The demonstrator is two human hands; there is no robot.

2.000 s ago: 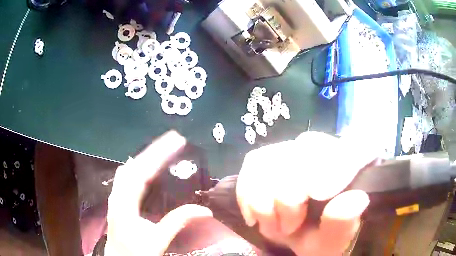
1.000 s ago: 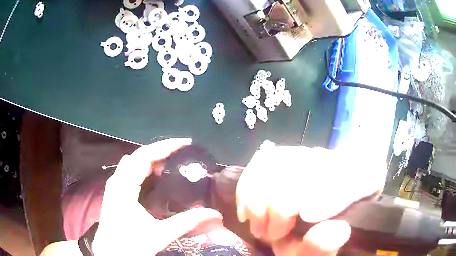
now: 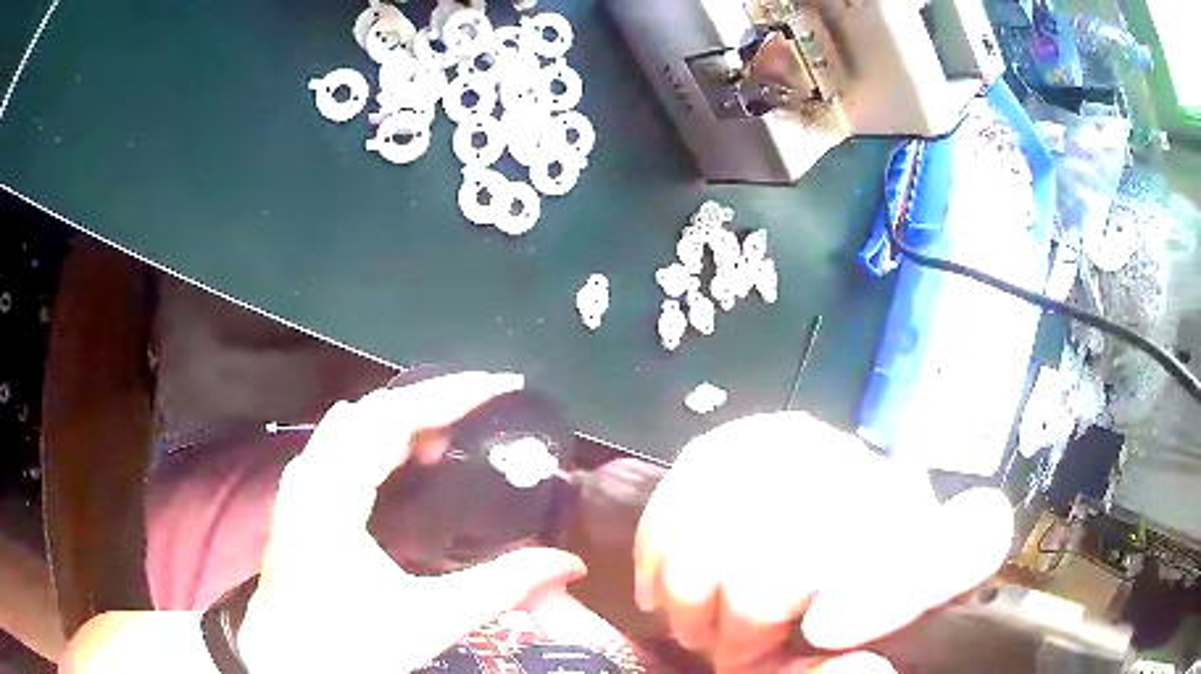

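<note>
My left hand (image 3: 356, 527) grips a black round housing (image 3: 454, 507) over the lap, thumb below and fingers above. A small white two-eared plate (image 3: 524, 461) sits inside the housing. My right hand (image 3: 777, 540), overexposed, is closed around the electric screwdriver (image 3: 1014, 625); its dark front end (image 3: 613, 490) points left, with the tip at or very near the white plate. A thin lead wire with a tiny white end (image 3: 283, 428) sticks out left of my left hand. Any screw is too small to tell.
White retaining rings (image 3: 507, 99) lie piled on the green bench (image 3: 198, 171). Small white plates (image 3: 718, 270) lie nearer, beside a thin dark rod (image 3: 805, 358). The screw feeder (image 3: 751, 99) and blue bin (image 3: 909, 329) stand right, with a black cord (image 3: 1040, 300) crossing the bin.
The view has shifted over the bench. The housing has turned to face the screwdriver more openly. A single white plate near my right hand now shows. Both hands keep their grips.
</note>
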